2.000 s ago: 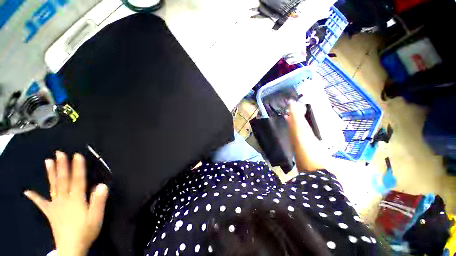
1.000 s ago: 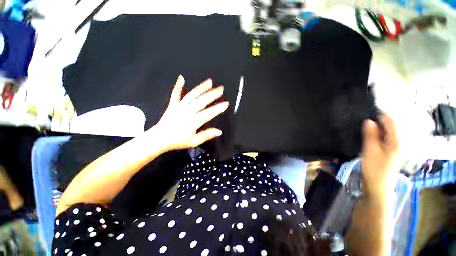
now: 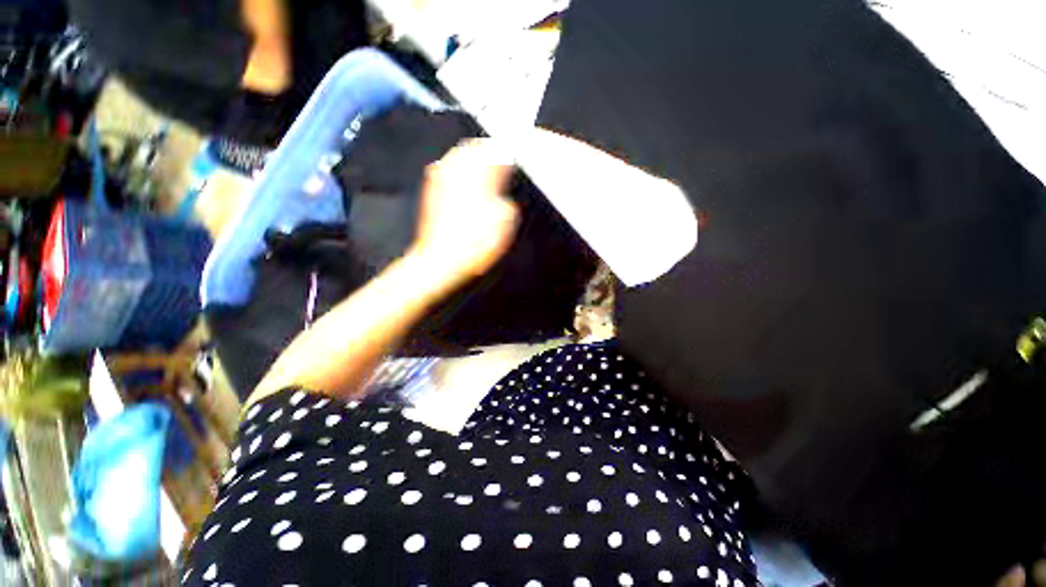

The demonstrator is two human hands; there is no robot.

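Observation:
The large black garment panel (image 3: pixel 803 229) lies over the white table edge, its curved cut-out showing white. A short pale slit (image 3: pixel 950 401), the pocket opening, shows at the right, near the small yellow piece (image 3: pixel 1032 341) of the machine. My left hand (image 3: pixel 465 212) is blurred, fingers curled, over the dark cloth pieces in the light blue basket left of the table; whether it grips one cannot be told. Of my right hand (image 3: pixel 1012 577) only fingertips show, cut off at the bottom right corner, by the black panel.
The light blue basket (image 3: pixel 258 212) stands beside my lap, holding black pieces (image 3: pixel 396 161). Another person's arm (image 3: pixel 266 46) shows at the top left. A blue and red container (image 3: pixel 115 275) and a light blue bag-like thing (image 3: pixel 121 482) lie at the far left.
The view has swung left, to the basket. My left hand has left the panel beside the slit and moved to the basket. My right hand is now almost out of the picture.

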